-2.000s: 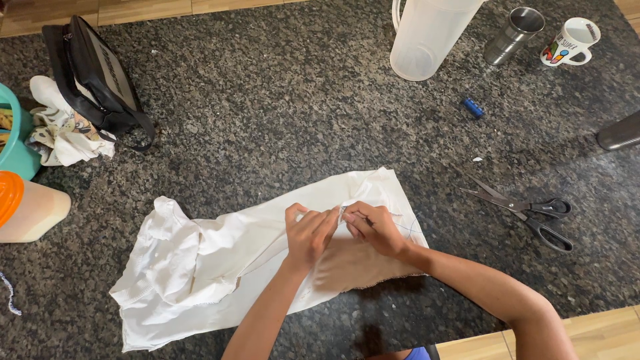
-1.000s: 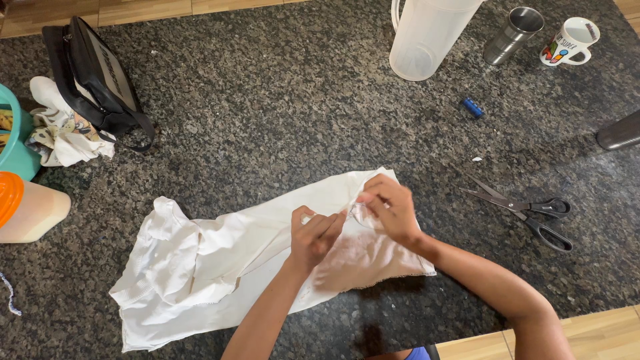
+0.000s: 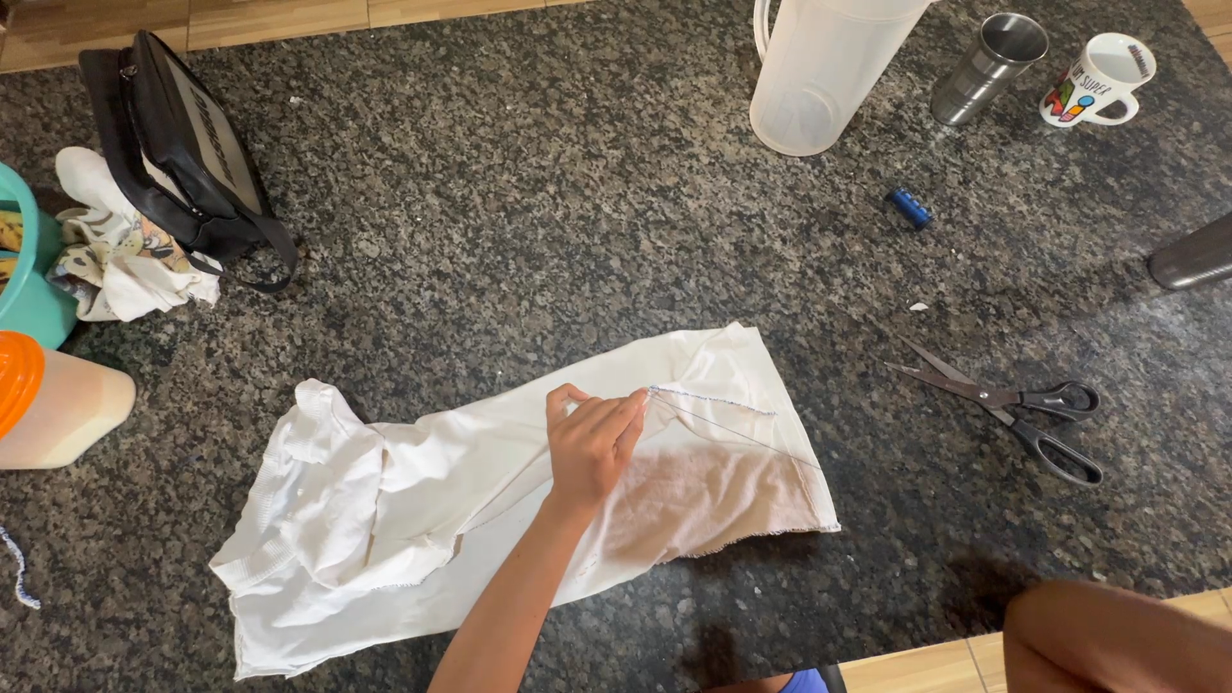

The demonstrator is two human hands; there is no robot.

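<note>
A white cloth garment point(image 3: 433, 462) lies spread on the dark granite countertop. My left hand point(image 3: 592, 443) pinches a fold of it between thumb and fingers, near its right part. From those fingertips a blue-and-white stitched edge point(image 3: 717, 397) runs right across the cloth, and a thin dark thread point(image 3: 741, 431) slants down toward the garment's right edge. My right hand is out of view; only the bent right arm point(image 3: 1107, 635) shows at the bottom right. Black-handled scissors point(image 3: 991, 397) lie partly spread to the right of the garment. No needle can be made out.
A blue thread spool point(image 3: 909, 208) lies beyond the scissors. At the back right stand a translucent pitcher point(image 3: 818, 87), a metal cup point(image 3: 982, 77) and a white mug point(image 3: 1088, 87). A black bag point(image 3: 183, 154), crumpled cloth point(image 3: 125, 269), a teal container point(image 3: 38, 289) and an orange-lidded container point(image 3: 77, 414) are at left.
My right hand was at the cloth beside my left hand; it has moved away toward the lower right and out of view. The left hand stays in about the same place.
</note>
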